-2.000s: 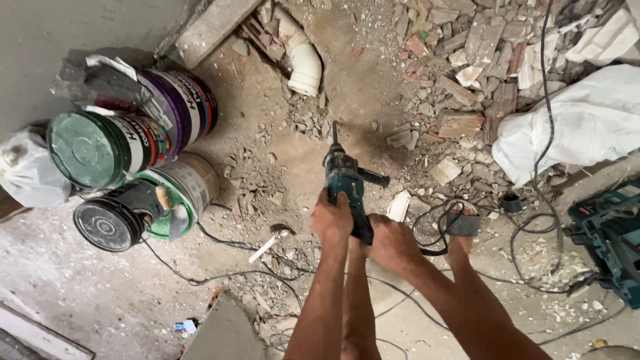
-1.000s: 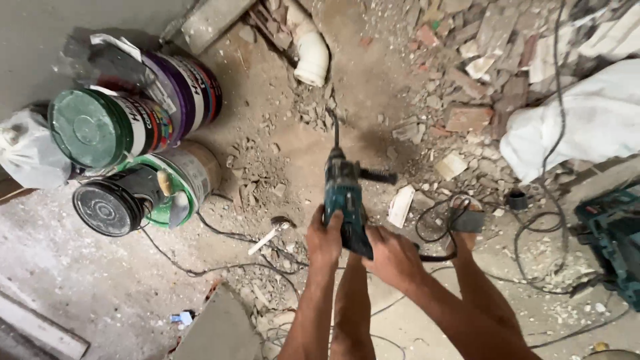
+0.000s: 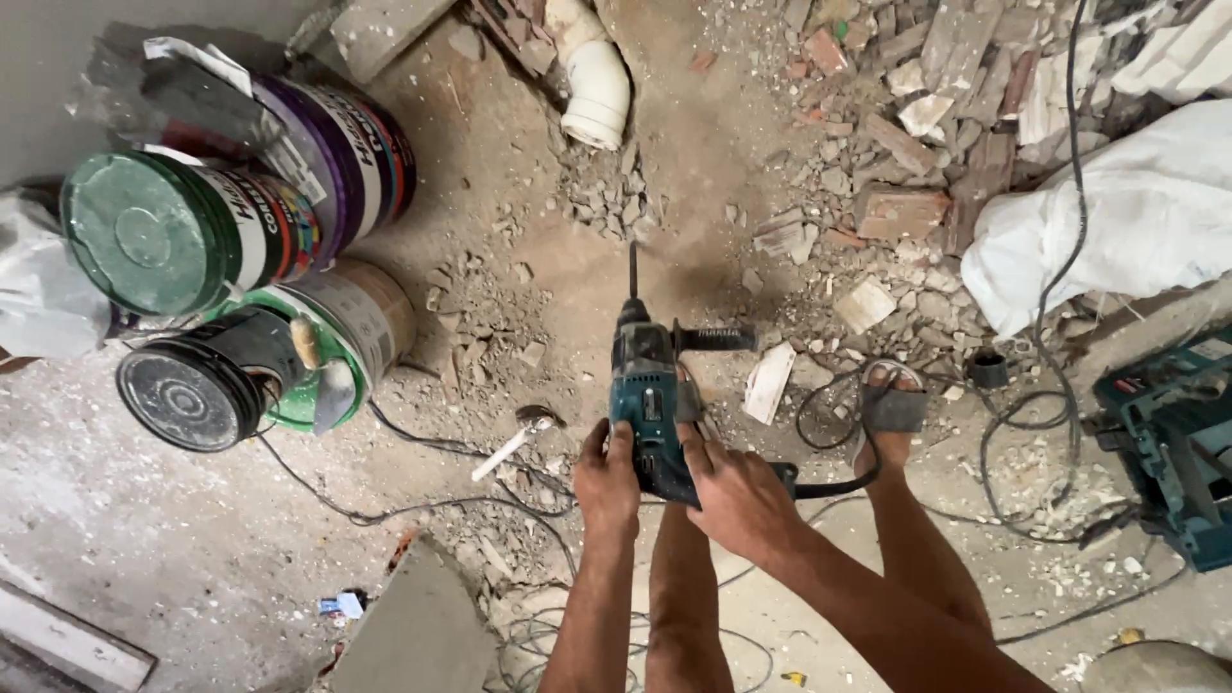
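Observation:
A teal and black Makita rotary hammer (image 3: pixel 647 404) is held low over the dusty floor, its chisel bit (image 3: pixel 633 269) pointing away from me. The bit's tip lies just short of a heap of broken concrete (image 3: pixel 616 202) below a white PVC pipe elbow (image 3: pixel 595 96). My left hand (image 3: pixel 608 476) grips the left side of the tool's rear body. My right hand (image 3: pixel 736 496) is closed around its rear handle, part of which the fingers hide. Nothing holds the side handle (image 3: pixel 717 339), which sticks out to the right. Whether the bit touches the floor I cannot tell.
Paint buckets (image 3: pixel 144 236) stand at the left. A hammer (image 3: pixel 510 448) lies on the floor near black cables (image 3: pixel 433 505). Brick rubble (image 3: pixel 905 212) and a white sack (image 3: pixel 1107 212) are at the upper right, with a teal tool case (image 3: pixel 1174 443) below. My sandalled foot (image 3: pixel 890 414) is beside the cord.
The rotary hammer has swung from a slight tilt to nearly straight ahead. Its bit has moved away from the spot by the rubble toward me. Both hands have stayed on the tool.

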